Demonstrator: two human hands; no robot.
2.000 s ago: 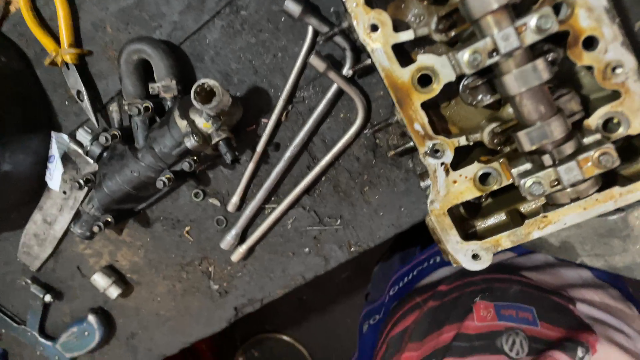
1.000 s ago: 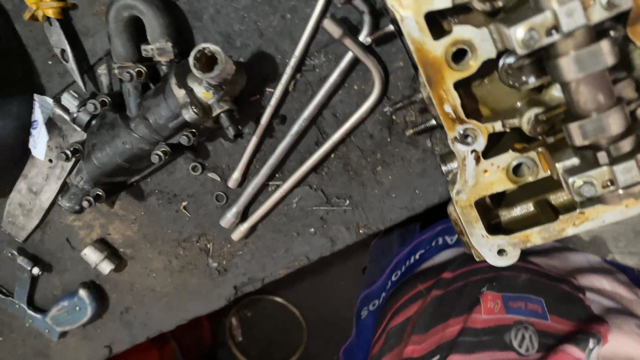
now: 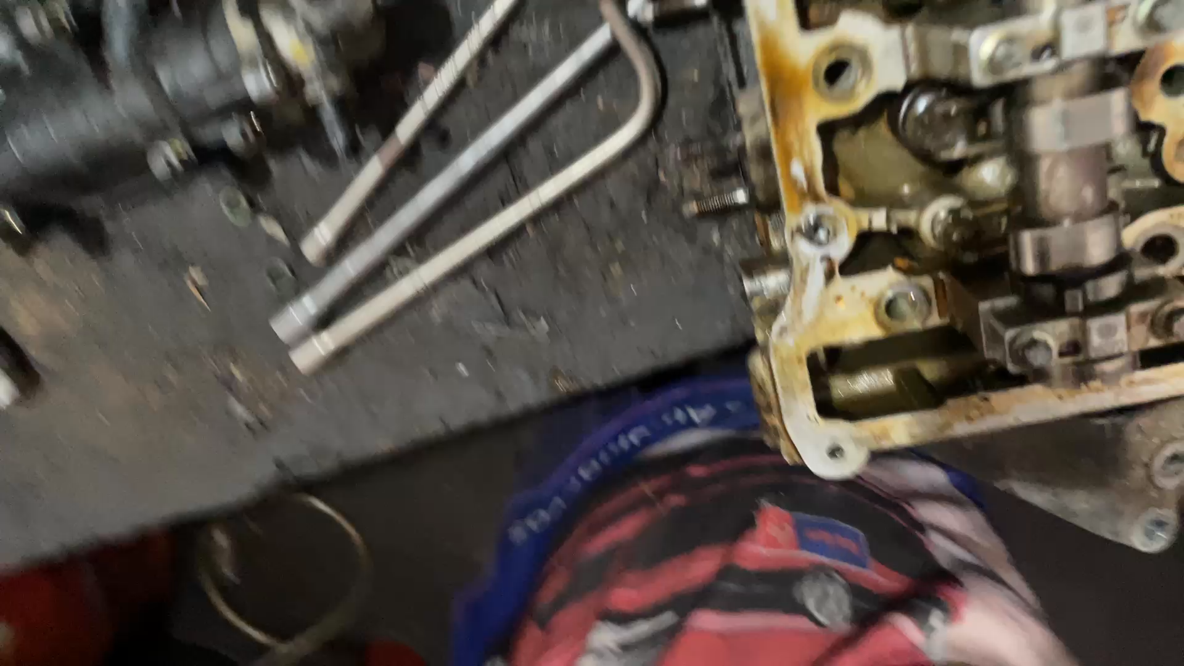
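Observation:
Neither my left hand nor my right hand shows. At the right lies an engine cylinder head [image 3: 819, 277] with oil-stained edges and a camshaft [image 3: 1068, 176] across its middle. Left of it, three long metal wrenches rest on the dark bench: a straight-looking one [image 3: 407, 129] whose upper end is cut off, a grey one [image 3: 453, 180], and one with a bent shaft [image 3: 499, 227]. Blurred at the upper left is a black engine housing [image 3: 102, 120] with bolts.
The bench [image 3: 555, 324] has a dirty dark top, with a small ring [image 3: 280, 273] near the wrench ends. Below its edge are a wire hoop [image 3: 365, 564], red objects [image 3: 55, 601] and my striped clothing [image 3: 666, 573] with a blue border.
The view has moved right and is blurred; the pliers and blue tool seen at the left earlier are out of frame. The wrenches and cylinder head show no plain move of their own.

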